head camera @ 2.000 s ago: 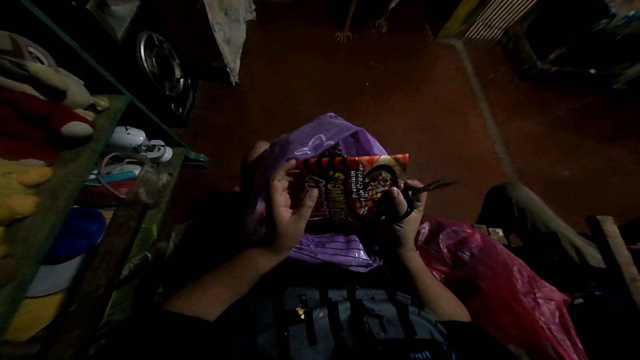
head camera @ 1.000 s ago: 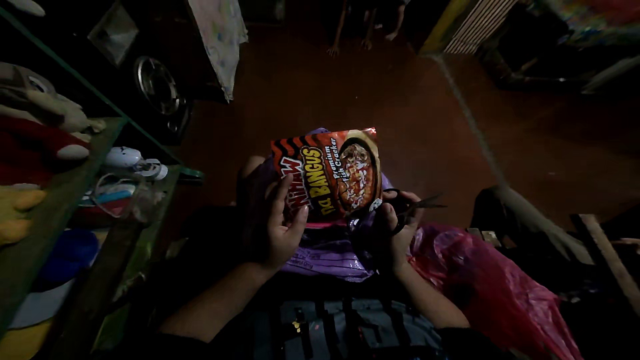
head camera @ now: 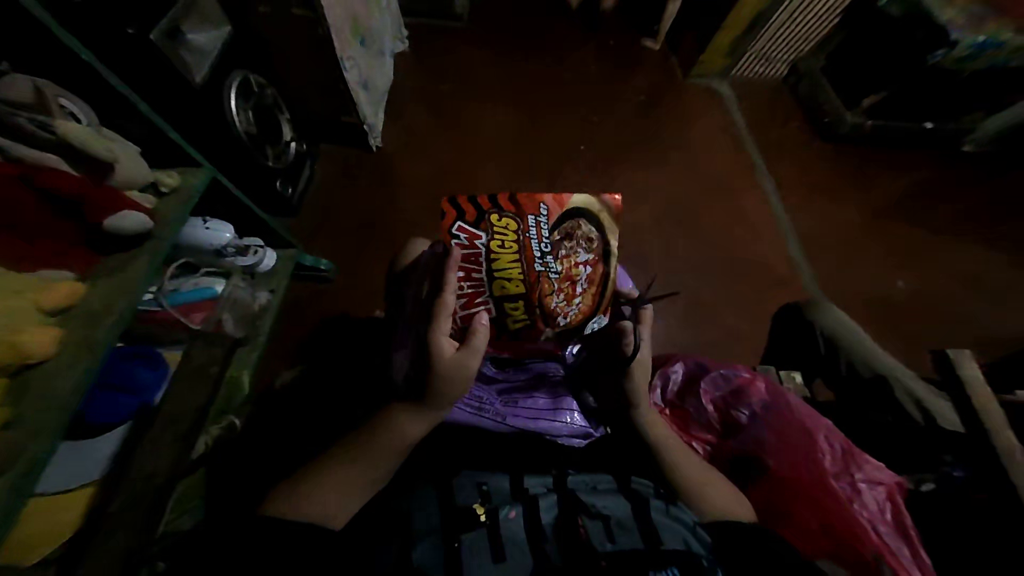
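A red and orange packet of fish crackers (head camera: 520,272) is upright in front of me, its printed face toward the camera. My left hand (head camera: 452,344) grips its left edge, thumb on the front. My right hand (head camera: 636,348) is at the packet's lower right corner and holds a pair of dark scissors (head camera: 638,312), whose blades point right and stand slightly apart. Below the packet, a purple plastic bag (head camera: 524,400) lies over my lap.
A red plastic bag (head camera: 784,456) lies at my right. On the left, a green wooden shelf (head camera: 120,296) holds stuffed toys (head camera: 72,176) and a blue cap (head camera: 124,384). A speaker (head camera: 260,116) stands beyond it. Another person's foot (head camera: 652,42) shows at the top.
The packet was tilted away two seconds ago and has been raised, so its front now faces the camera. The scissors remain in my right hand.
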